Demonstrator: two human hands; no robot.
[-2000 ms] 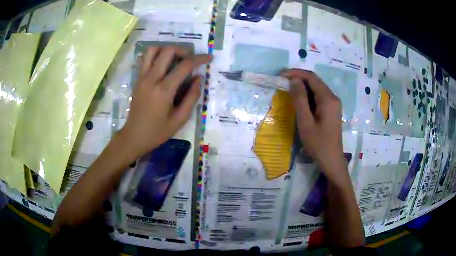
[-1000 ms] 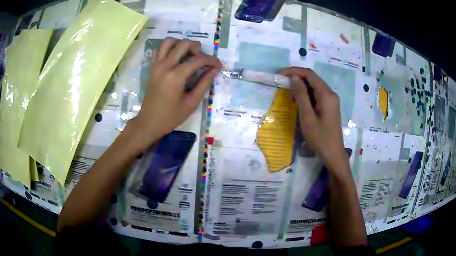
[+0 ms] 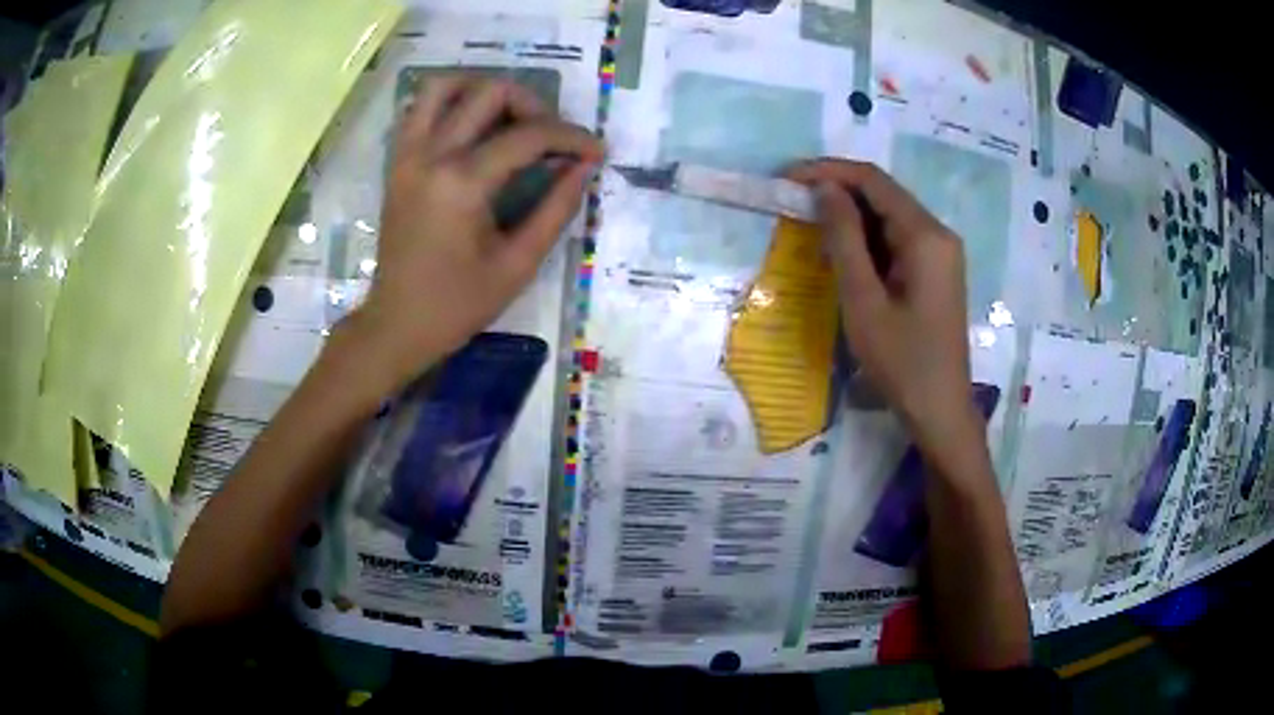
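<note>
My right hand [image 3: 894,279] holds a slim white tool [image 3: 741,189] like a knife, its thin dark tip pointing left. My left hand [image 3: 461,224] has its thumb and forefinger pinched together just left of the tip; whether something tiny is between them cannot be made out. An orange-yellow ribbed piece [image 3: 785,342] lies on the table below the tool, beside my right hand. Pale-yellow glossy sheets [image 3: 182,210] lie at the left, partly overlapping.
The table [image 3: 671,559] is covered with printed sheets under clear plastic. A small orange-yellow scrap [image 3: 1090,257] lies at the right, near clustered dark-green dots [image 3: 1188,238]. A red patch [image 3: 898,634] is at the near edge.
My left fingertips have moved right and closed together near the tool's tip. My right hand keeps its hold on the tool. The view has shifted slightly.
</note>
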